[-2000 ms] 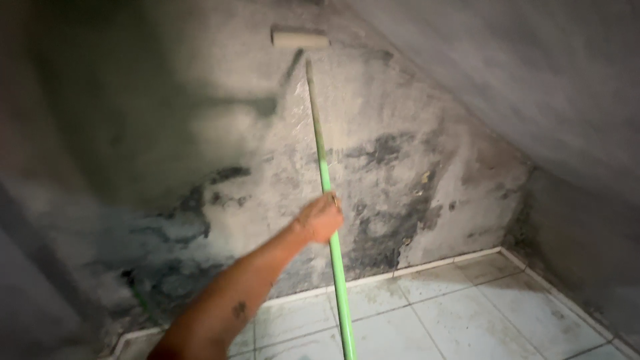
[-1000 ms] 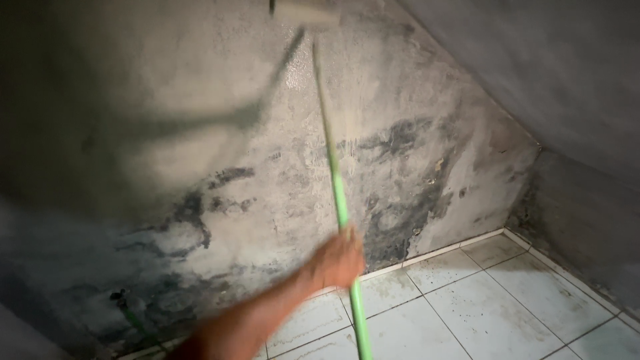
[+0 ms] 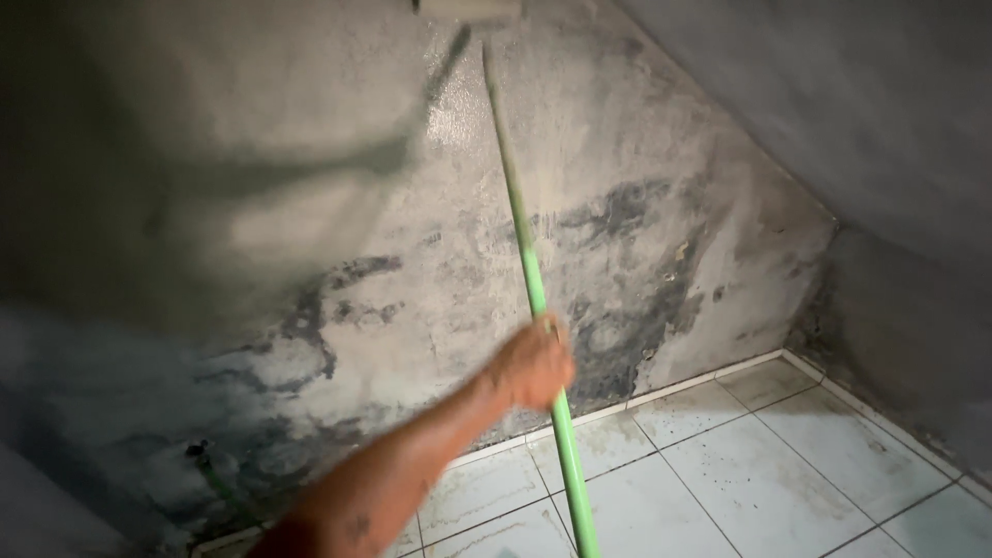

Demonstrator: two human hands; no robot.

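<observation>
My left hand [image 3: 539, 363] is closed around a long green pole [image 3: 573, 465], with the forearm reaching in from the lower left. The pole slants up toward the wall; its upper part is worn and stained brownish. A pale paint roller [image 3: 469, 8] lies against the wall at the top edge, partly cut off by the frame. Under it, a wet patch shines on the stained, blotchy wall [image 3: 465, 201]. The pole's lower end runs out of the bottom of the view. My right hand is not in view.
A sloping grey surface [image 3: 821, 93] comes down at the right and meets the wall along a slanted edge. White floor tiles [image 3: 697, 473], dirty in places, border the wall's base. A short green pipe [image 3: 217, 480] stands low at the left.
The roller, wholly in the frame two seconds ago, is now cut off by the top edge and sits slightly higher on the wall. My left hand has kept hold of the pole.
</observation>
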